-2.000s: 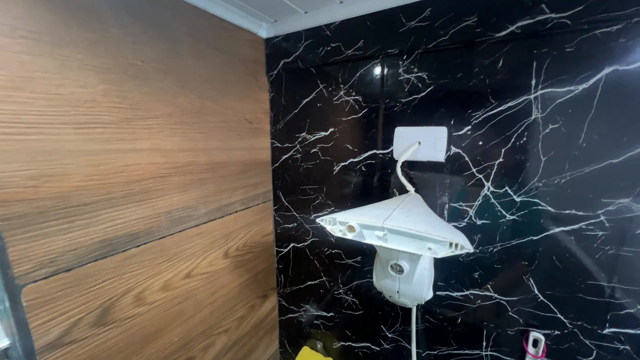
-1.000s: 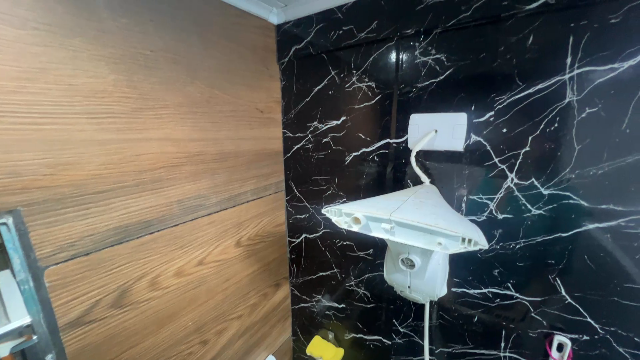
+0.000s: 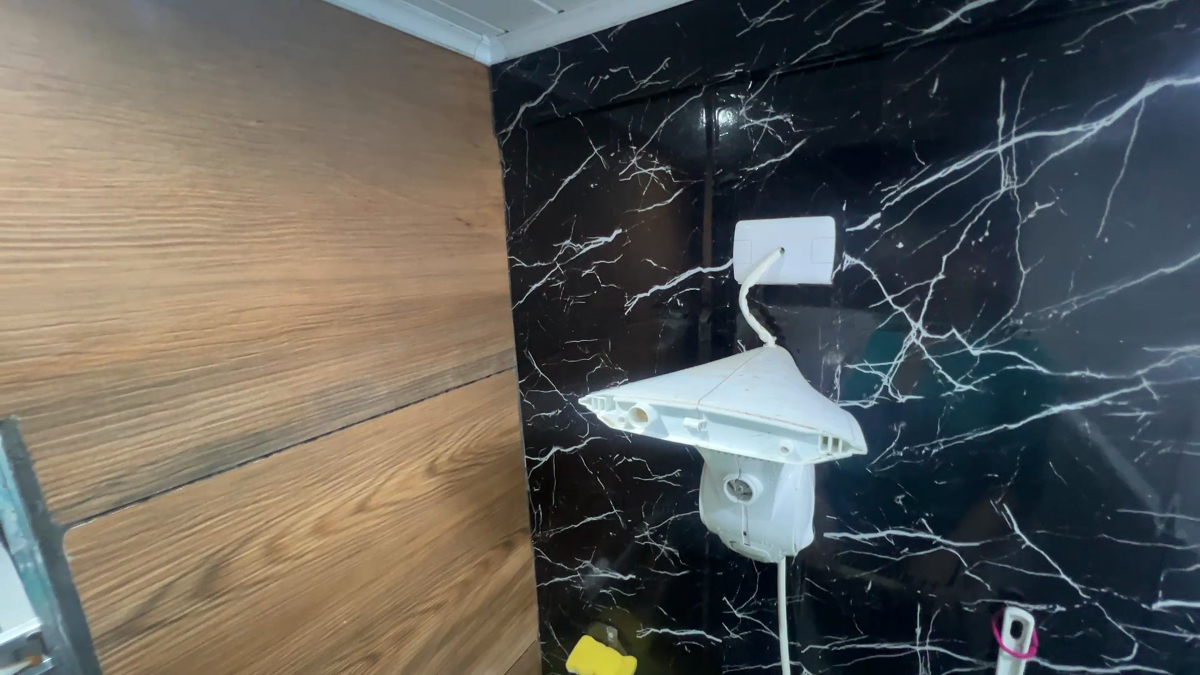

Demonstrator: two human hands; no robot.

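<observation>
Neither of my hands shows in the head view. At the middle right, a white plastic fixture (image 3: 741, 403) with a wide triangular upper part and a rounded lower housing (image 3: 757, 506) stands out in front of a black marble-patterned wall. A short white cable (image 3: 750, 300) runs from a white rectangular cover plate (image 3: 808, 251) on the wall to the fixture's peak. From the housing's underside a thin white cord (image 3: 784, 609) hangs down past the bottom edge. What fixes the fixture in place is hidden.
Wood-grain panels (image 3: 262, 234) cover the left wall, with a metal frame, perhaps a ladder, (image 3: 42, 562) at lower left. Near the bottom are a yellow object (image 3: 601, 656) and a white handle (image 3: 1014, 637) with a pink band. The white ceiling trim (image 3: 487, 47) meets the walls above.
</observation>
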